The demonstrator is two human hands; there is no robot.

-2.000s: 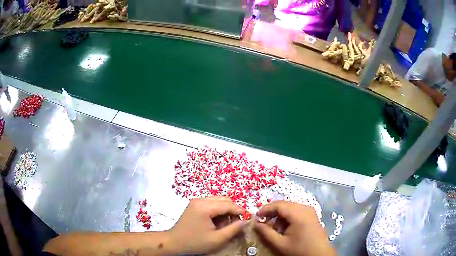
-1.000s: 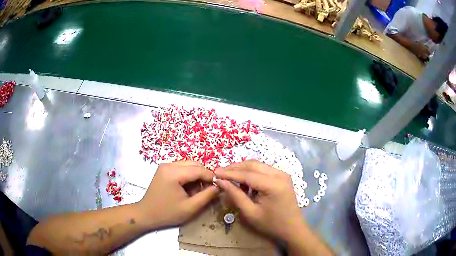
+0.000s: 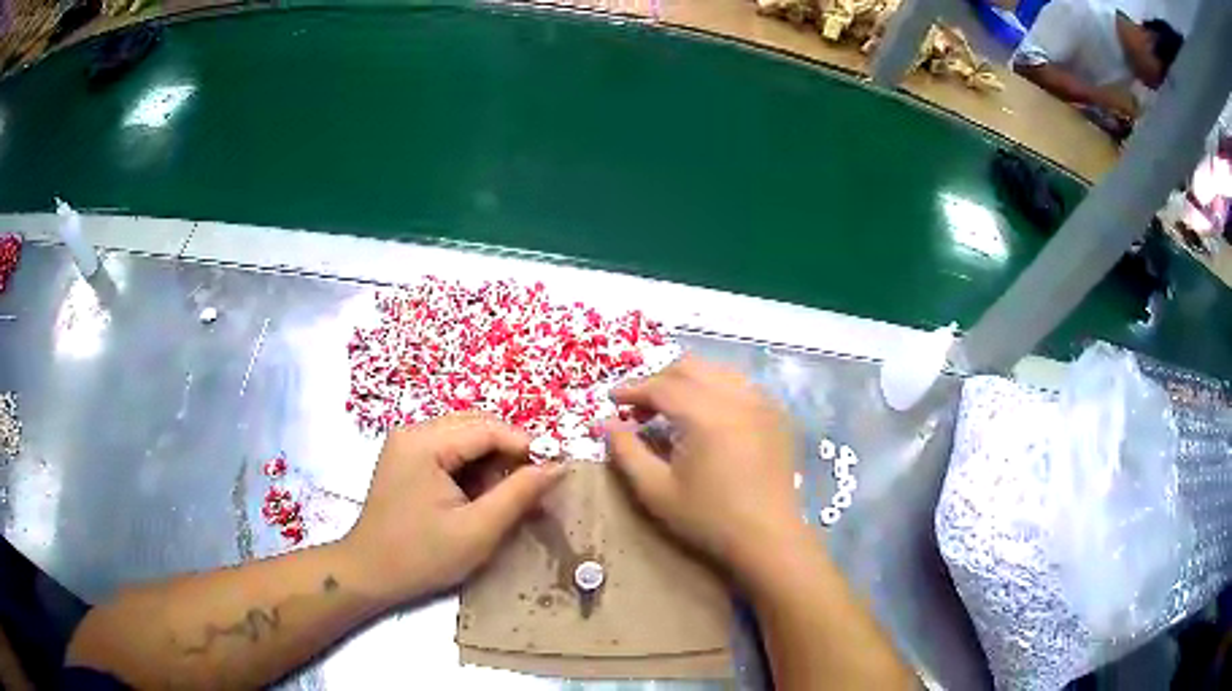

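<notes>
A heap of small red-and-white parts [image 3: 473, 354] lies beyond a brown cardboard pad [image 3: 649, 607]. My left hand [image 3: 453, 506] is at the pad's far left corner, thumb and forefinger pinching a tiny white piece [image 3: 545, 448]. My right hand [image 3: 703, 466] is over the heap's right edge, thumb and forefinger close together near small red and white parts; whether it holds one is unclear. A small round pale piece [image 3: 588, 576] stands on the pad's dark stain. The white rings beyond are mostly hidden by my right hand.
Loose white rings [image 3: 840, 482] lie right of my right hand, and a few red pieces [image 3: 283, 506] lie left. A clear bag of white parts [image 3: 1007, 540] is at right by the grey post [image 3: 1081, 257]. The green belt [image 3: 541, 149] runs across. A person sits at upper right.
My hands, together one second ago, are now apart. The right moved right to the heap's edge; the left stayed near the pad's far edge. More of the cardboard shows.
</notes>
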